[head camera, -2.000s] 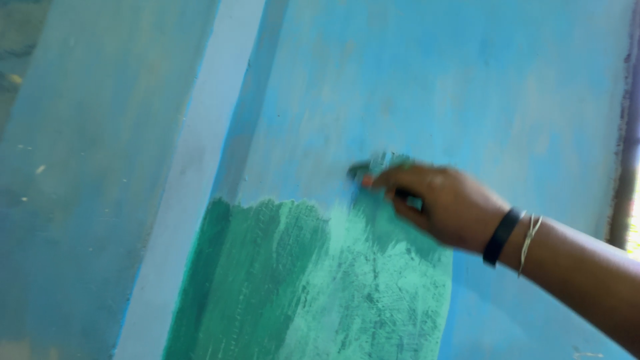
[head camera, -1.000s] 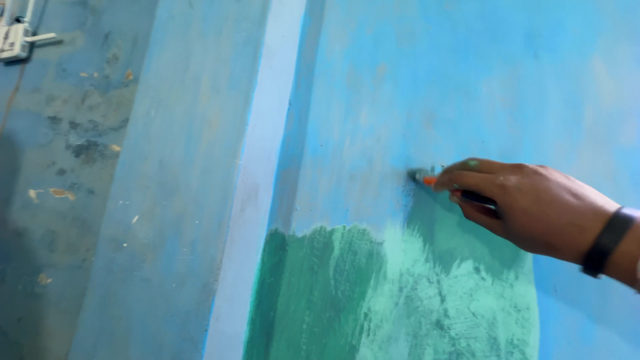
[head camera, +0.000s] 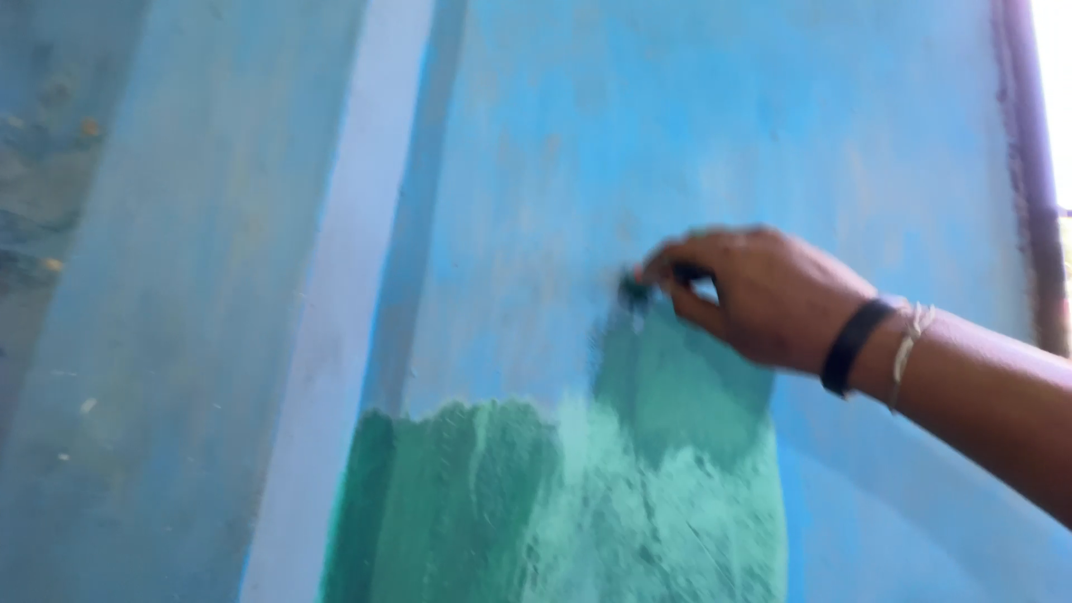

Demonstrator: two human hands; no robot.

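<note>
My right hand (head camera: pixel 758 293), with a dark band and a pale string bracelet at the wrist, grips a small paintbrush (head camera: pixel 636 285). The brush is blurred; its dark, paint-wet bristles touch the blue wall (head camera: pixel 536 193) at the upper edge of the green paint (head camera: pixel 670 502). Darker green covers the left part of the painted area, and lighter, patchy green its right part, with a smoother green patch just below the brush. Most of the brush handle is hidden in my fingers. My left hand is not in view.
A pale lilac vertical strip (head camera: pixel 343 251) runs down the wall left of the green paint. Farther left is a duller blue surface (head camera: pixel 209 218) with stained, chipped patches at its outer edge. A dark purplish edge (head camera: pixel 1026 167) stands at the far right beside bright light.
The green patch beneath the brush reaches a little higher beside the brush than before. My right hand stays on the brush. The view has shifted between frames.
</note>
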